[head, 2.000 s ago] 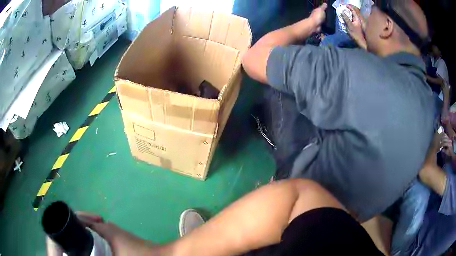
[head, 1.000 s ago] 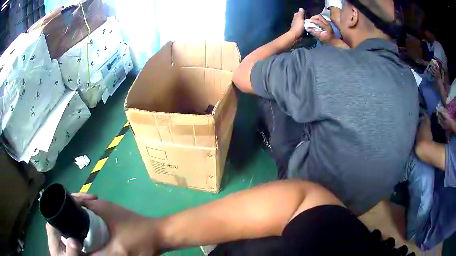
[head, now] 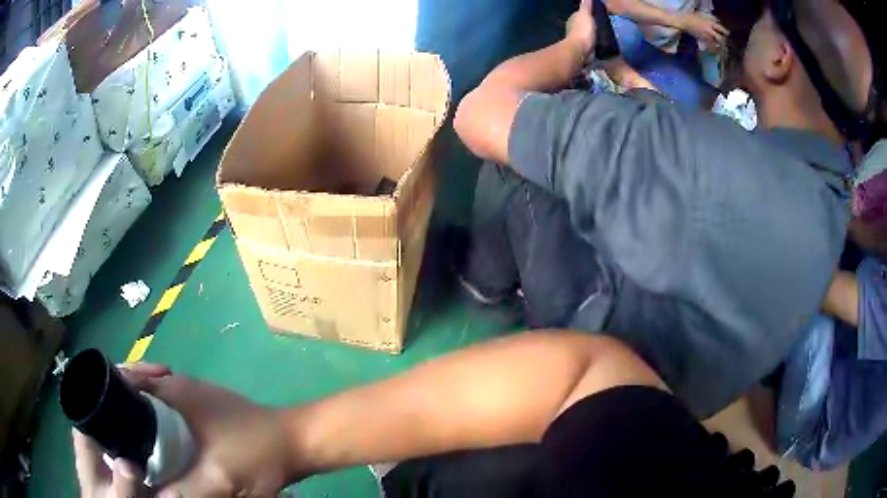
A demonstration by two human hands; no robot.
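A glossy black tube [head: 107, 404] is at the lower left, tilted, with its open round end up and to the left. A white cloth [head: 172, 443] is wrapped round its lower part. My right hand [head: 229, 433] is closed round the cloth and tube. Only some fingers of my left hand [head: 92, 472] show, at the tube's lower left side; the rest is hidden or cut off by the picture's bottom edge.
A tall open cardboard box [head: 326, 233] stands ahead on the green floor, a dark piece inside. A person in a grey shirt [head: 681, 224] sits close on the right; more people are behind. White printed packs [head: 49, 165], marking tape [head: 175, 292] and a white scrap [head: 135, 292] are at left.
The view has shifted between frames. My hands still hold the tube at the lower left. More of the cloth shows than two seconds ago. The seated person's head and hands have moved.
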